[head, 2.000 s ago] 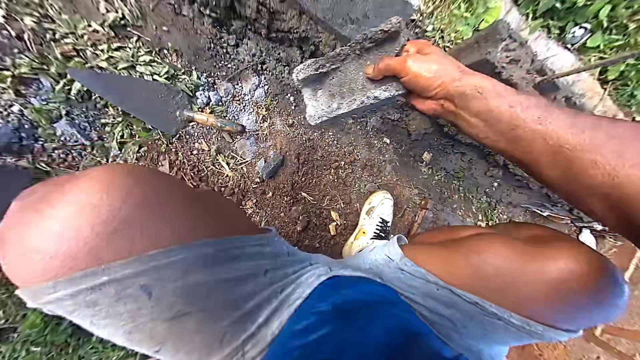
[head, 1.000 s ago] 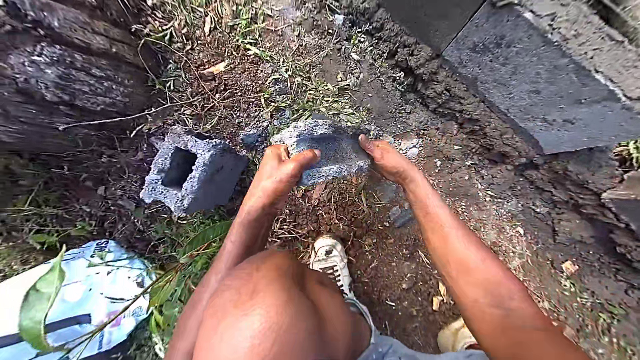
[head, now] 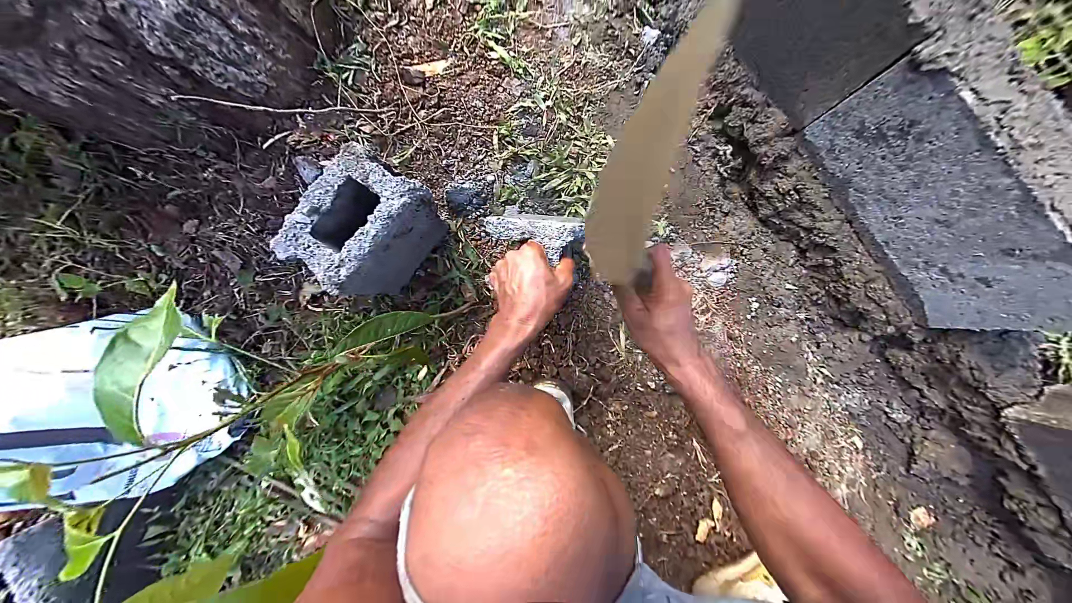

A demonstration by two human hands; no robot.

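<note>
My left hand (head: 529, 285) grips the near side of a broken piece of concrete block (head: 536, 228) on the ground. Just to its right, my right hand (head: 659, 306) is closed around the handle end of a mason's trowel (head: 641, 159); the fingers hide most of the handle. The trowel's blade is raised, blurred, and points away from me. It covers the right part of the block piece. Left of my hands stands another broken hollow concrete block (head: 364, 226), its square hole facing up.
A concrete block wall (head: 946, 193) with a rough mortar edge runs along the right. At the upper left is a large dark trunk or rock (head: 184, 67). A white and blue sack (head: 75, 377) lies at the left, with a leafy branch (head: 285, 394) over it.
A second ago both hands held the block piece; now my right hand has let go of it and holds the raised trowel. Two seconds ago the trowel lay on the ground.
</note>
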